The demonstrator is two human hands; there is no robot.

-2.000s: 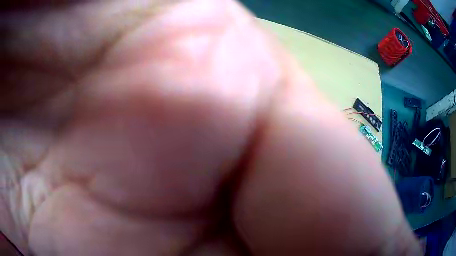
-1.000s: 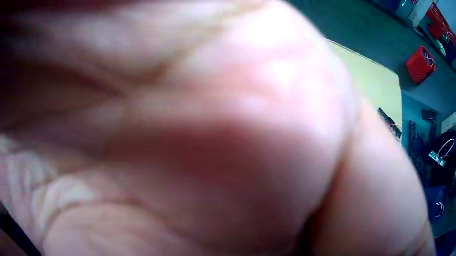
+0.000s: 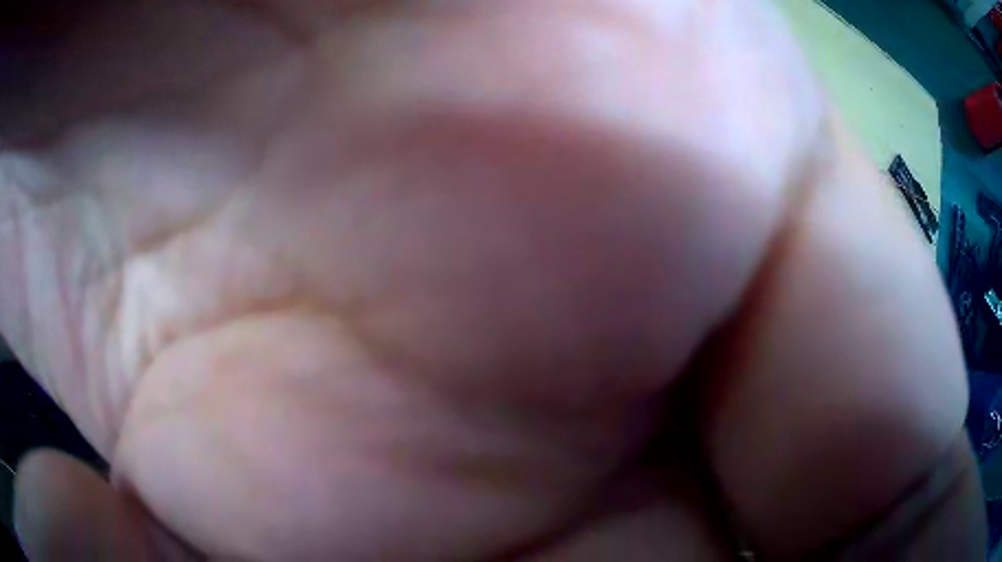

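Note:
A bare hand (image 3: 472, 274), very close to the camera and blurred, covers most of the view. Its creased palm side shows. I cannot tell whether it is my left or my right hand, or whether it holds anything. A blurred fingertip (image 3: 68, 507) shows at the lower left; I cannot tell which hand it belongs to. A dark strip part (image 3: 913, 198) lies on the tan work board (image 3: 884, 93) near its right edge, just beyond the hand. Most of the board is hidden.
A red speaker housing (image 3: 987, 115) stands on the green bench at the right rim, cut off. Dark strip parts (image 3: 964, 258) lie right of the board. A small green and silver piece (image 3: 995, 305) and a dark blue item (image 3: 987, 401) show at the right rim.
The large hand still covers the view and reaches further right. The board and red housing have shifted right in the picture. A fingertip has appeared at the lower left.

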